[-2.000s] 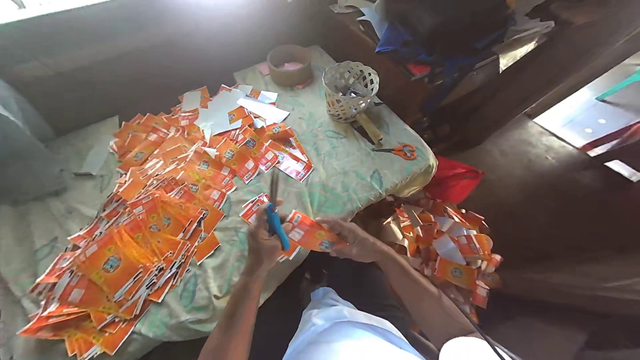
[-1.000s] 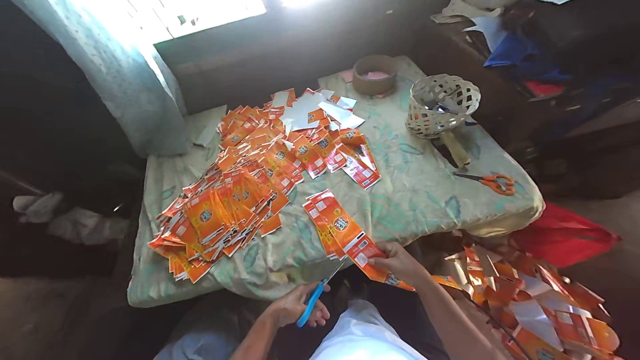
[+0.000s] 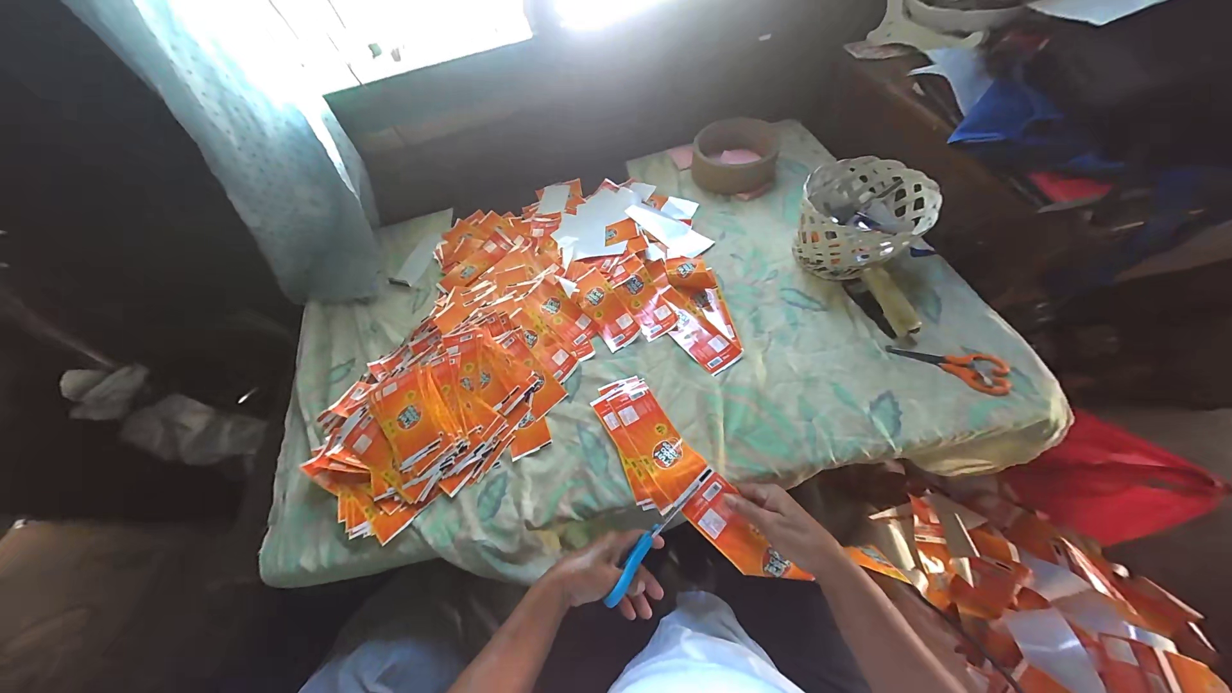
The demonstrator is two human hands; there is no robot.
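My left hand (image 3: 608,576) holds blue-handled scissors (image 3: 630,570) at the table's front edge, their blades against the edge of an orange printed wrapper sheet (image 3: 741,539). That sheet is pinched in my right hand (image 3: 782,525). Just beyond the blades, a small stack of orange printed pieces (image 3: 647,438) lies on the cloth. A large heap of similar orange pieces (image 3: 452,404) spreads over the table's left side, with white paper pieces (image 3: 597,226) on its far end.
On the cloth-covered table (image 3: 828,404) stand a brown ring-shaped container (image 3: 734,159) and a woven basket (image 3: 863,221). Orange-handled scissors (image 3: 972,372) lie near the right edge. Below right are a red cloth (image 3: 1116,476) and a pile of orange and white scraps (image 3: 1059,597). A curtain (image 3: 260,164) hangs left.
The view has swung left. The blue-handled scissors, upright beside the sheet two seconds ago, now have their blades at its edge. My left hand stays closed on their handles.
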